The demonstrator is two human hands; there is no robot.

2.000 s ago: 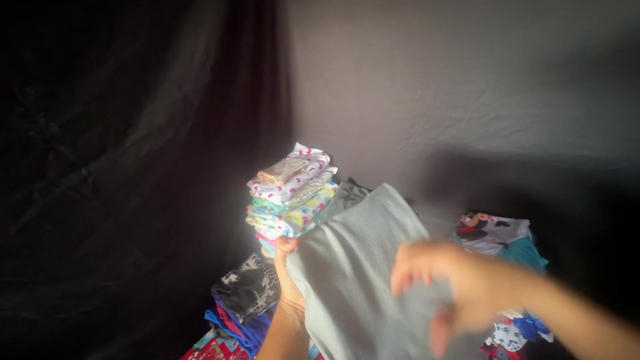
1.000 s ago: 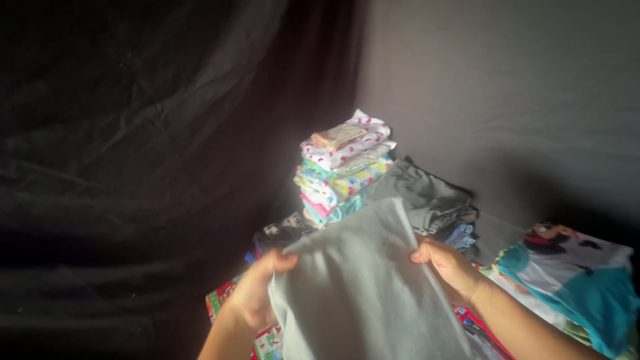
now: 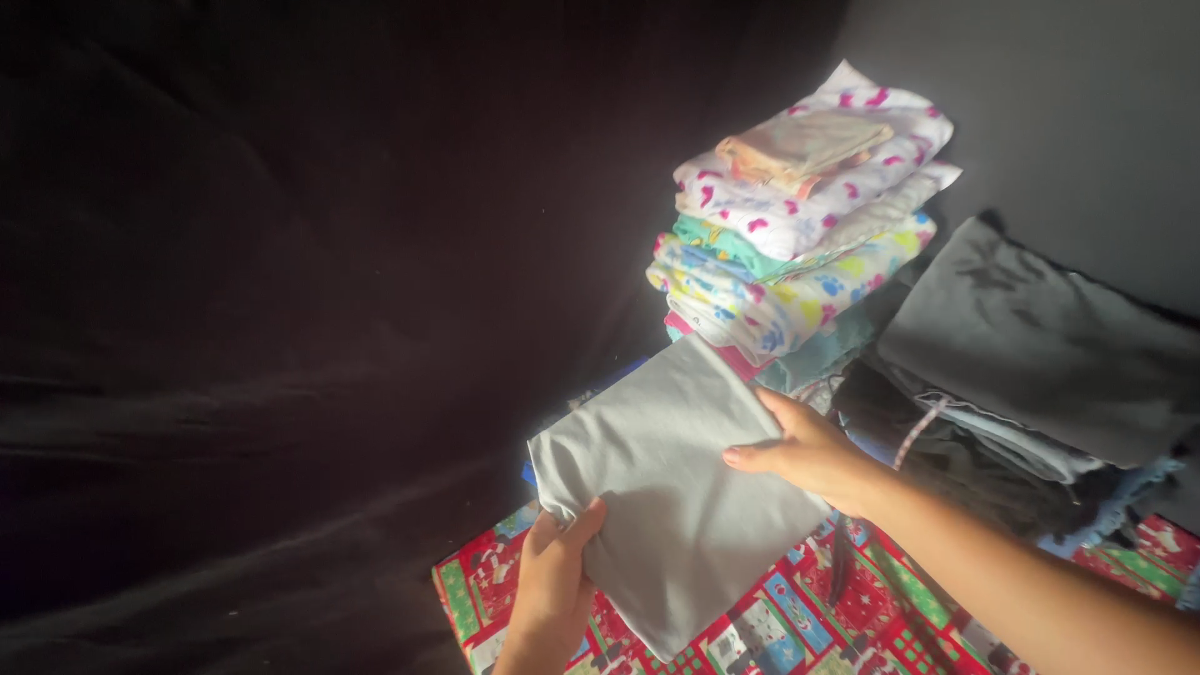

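Note:
A folded light grey cloth (image 3: 675, 497) is held by both hands above a patterned red and green cover. My left hand (image 3: 558, 572) grips its lower left edge, thumb on top. On the right edge is my right hand (image 3: 806, 450), its thumb lying on the cloth and its fingers behind. Part of a dark and blue fabric item shows behind the cloth's upper left edge; the rest of it is hidden.
Beyond the hands rises a stack of folded printed cloths (image 3: 797, 234), a small peach cloth (image 3: 806, 145) on top. Dark grey folded garments (image 3: 1041, 347) lie at the right on the patterned cover (image 3: 844, 600). Dark draped fabric (image 3: 281, 328) hangs at the left.
The right hand, blurred and off the cloth's edge two seconds ago, now grips it. The grey cloth now looks smaller and more compactly folded. The view has shifted left and closer.

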